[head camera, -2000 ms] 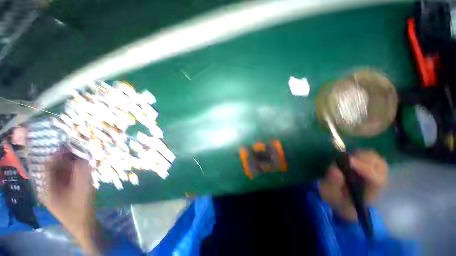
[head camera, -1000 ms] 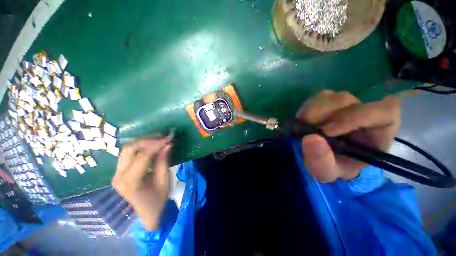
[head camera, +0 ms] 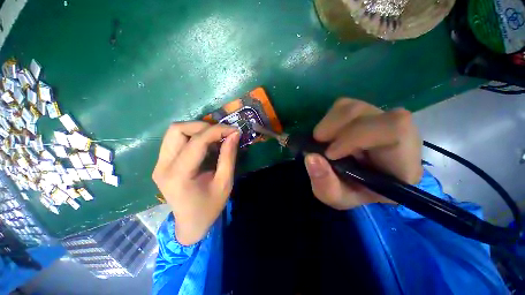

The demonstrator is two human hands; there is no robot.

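A watch housing (head camera: 248, 117) with a circuit board showing sits in the orange soldering fixture (head camera: 266, 103) on the green mat. My right hand (head camera: 368, 152) grips the black soldering iron (head camera: 391, 189); its silver tip reaches over the housing's right part. My left hand (head camera: 198, 167) has thumb and forefinger pinched together at the housing's left side, partly covering it. A thin solder wire (head camera: 129, 139) runs from the left into this hand; its end between the fingertips is hard to see.
A battery pile (head camera: 63, 147) lies on the mat at the left. The round tip cleaner (head camera: 397, 17) is at the top right, beside a round black device (head camera: 498, 34). The iron's cable (head camera: 478, 173) loops at the right. Grid trays (head camera: 112, 242) are at the lower left.
My left hand has moved right, from beside the fixture to the housing. The iron has moved left, its tip now over the housing. The view has shifted, with the pile further left.
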